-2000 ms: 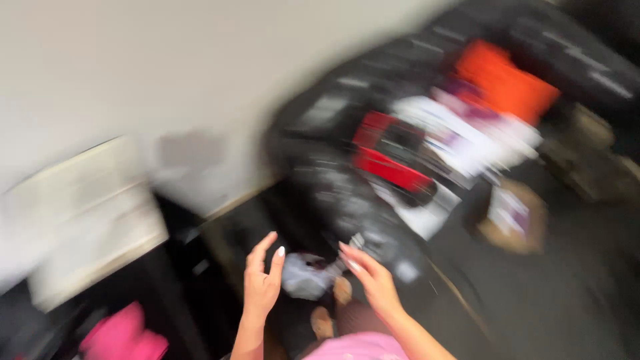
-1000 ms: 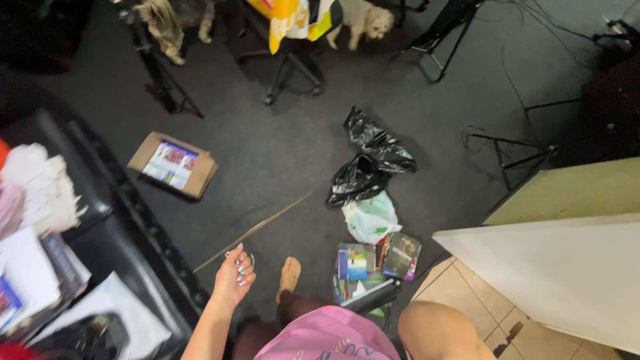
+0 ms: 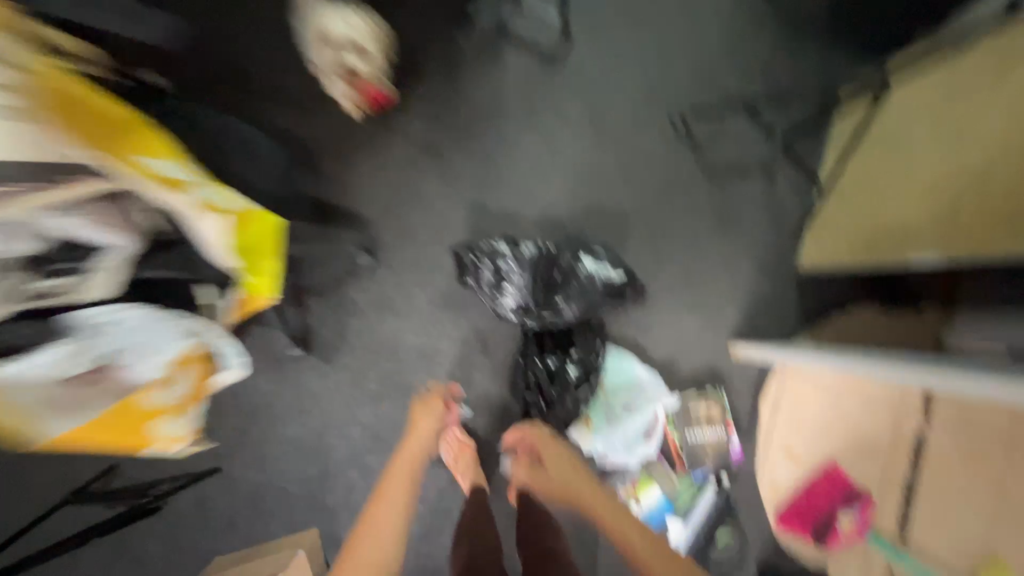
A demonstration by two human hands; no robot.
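Observation:
My left hand [image 3: 436, 414] hangs over the dark floor at lower centre, its fingers curled and blurred. My right hand [image 3: 540, 460] is to its right, fingers bent, just below a crumpled black plastic bag [image 3: 548, 284] on the floor. I cannot tell whether either hand holds anything. Beside the black bag lies a whitish-green plastic bag [image 3: 628, 408]. Right of that bag are a dark printed case or book [image 3: 706, 428] and other printed items [image 3: 656, 500], partly hidden by my right forearm. My bare feet show between and under the hands.
A large yellow and white bag [image 3: 152, 400] is at the left. A small light-coloured dog [image 3: 348, 52] is at the top. A cardboard box [image 3: 272, 556] is at the bottom left, with black stand legs [image 3: 104, 500] nearby. Right are a pale panel edge [image 3: 872, 368], tiles and a pink dustpan-like item [image 3: 828, 508].
The view has swung from the sofa to the floor. My right hand, unseen one second ago, now shows beside the left. The black bag now lies nearer the hands in view.

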